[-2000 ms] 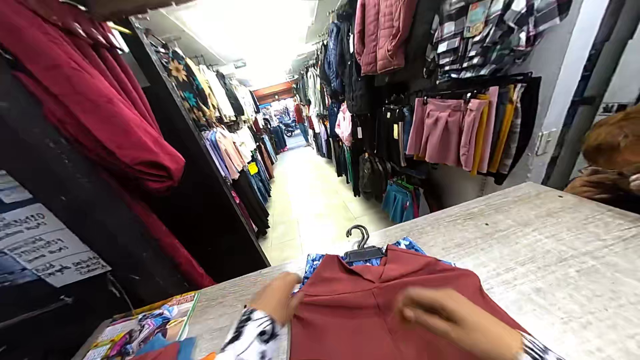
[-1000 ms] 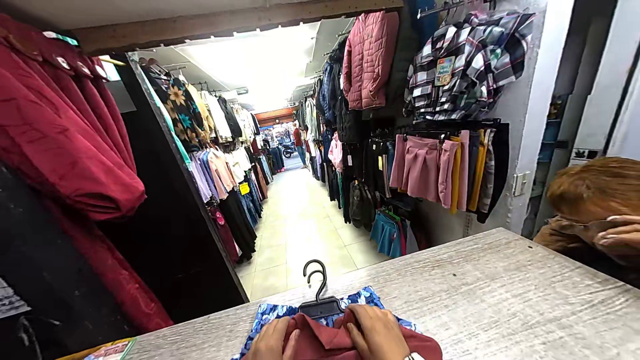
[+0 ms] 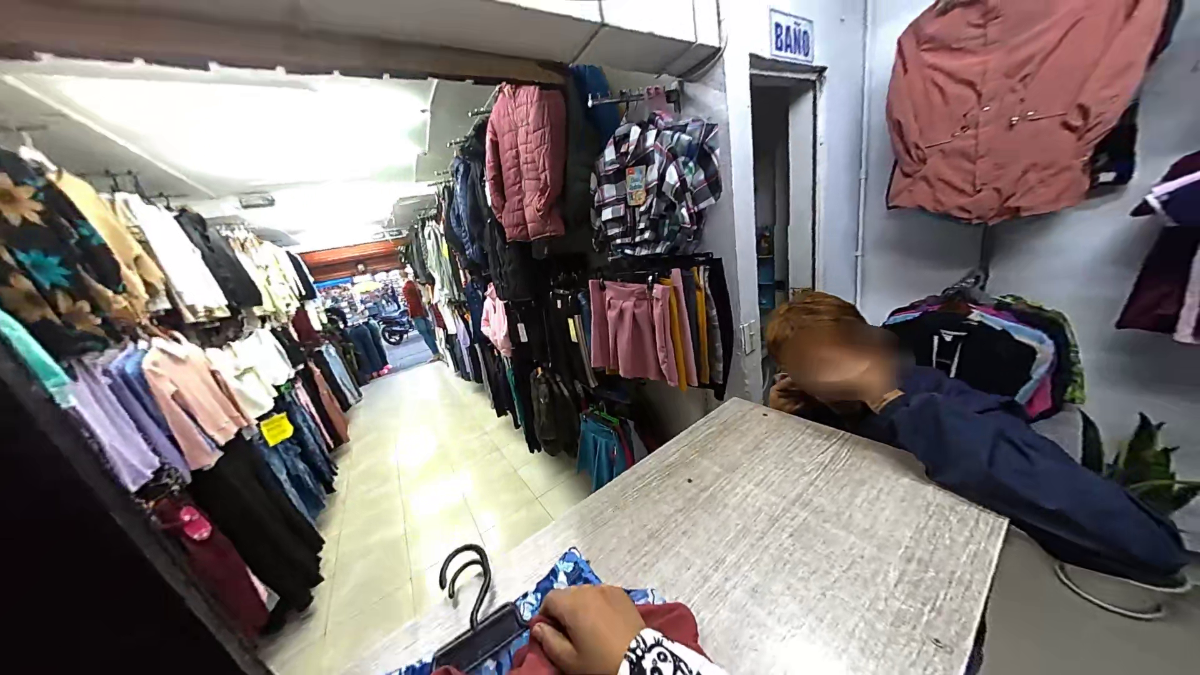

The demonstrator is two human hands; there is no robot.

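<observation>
At the bottom of the head view my right hand, with a black-and-white patterned cuff at its wrist, grips a dark red garment just right of a black plastic hanger. Two dark hooks rise from the hanger, close together. A blue floral garment lies under the red one and shows around my fingers. Both garments are on the near edge of the grey wood-grain table. My left hand is out of the frame.
The table top extends right, where a person in a dark blue jacket leans on its far side. Racks of hanging clothes line a tiled aisle. A potted plant stands at the far right.
The red garment, spread out two seconds ago, is now bunched near the hanger. My left hand, on it one second ago, has left the view. The view has swung right.
</observation>
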